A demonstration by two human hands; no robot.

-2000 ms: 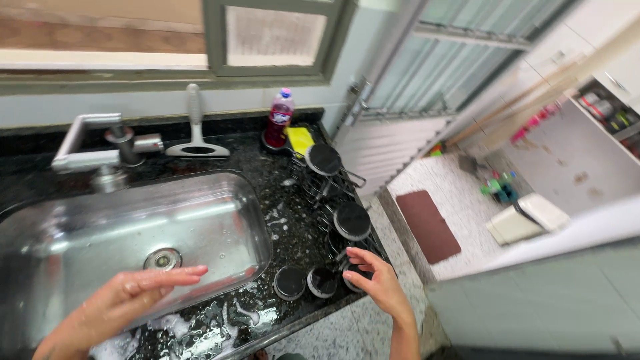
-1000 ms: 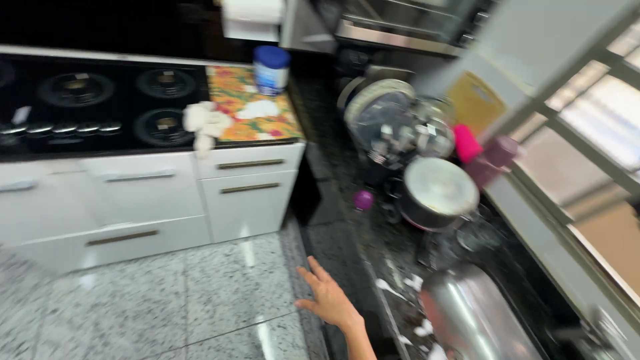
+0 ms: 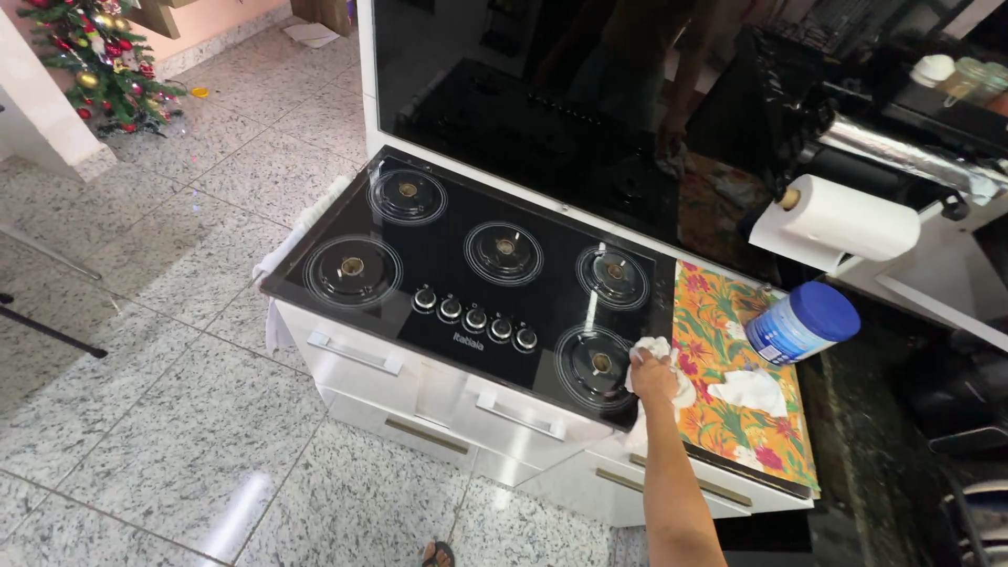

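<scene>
My right hand is closed on a crumpled white cloth at the right front edge of a black glass cooktop. The cooktop's burners show without grates or caps, and a row of knobs runs along its front. Beside the cloth lies a floral mat, which bears a second white cloth or paper and a plastic tub with a blue lid. My left hand is out of view.
A paper towel roll and a foil roll hang at the right. A white cloth hangs at the cooktop's left edge. White drawers are below. A decorated Christmas tree stands at the upper left.
The view has swung from the sink to the cooktop. My right hand, which was empty and spread in the earlier frames, now grips the white cloth. My left hand has left the view.
</scene>
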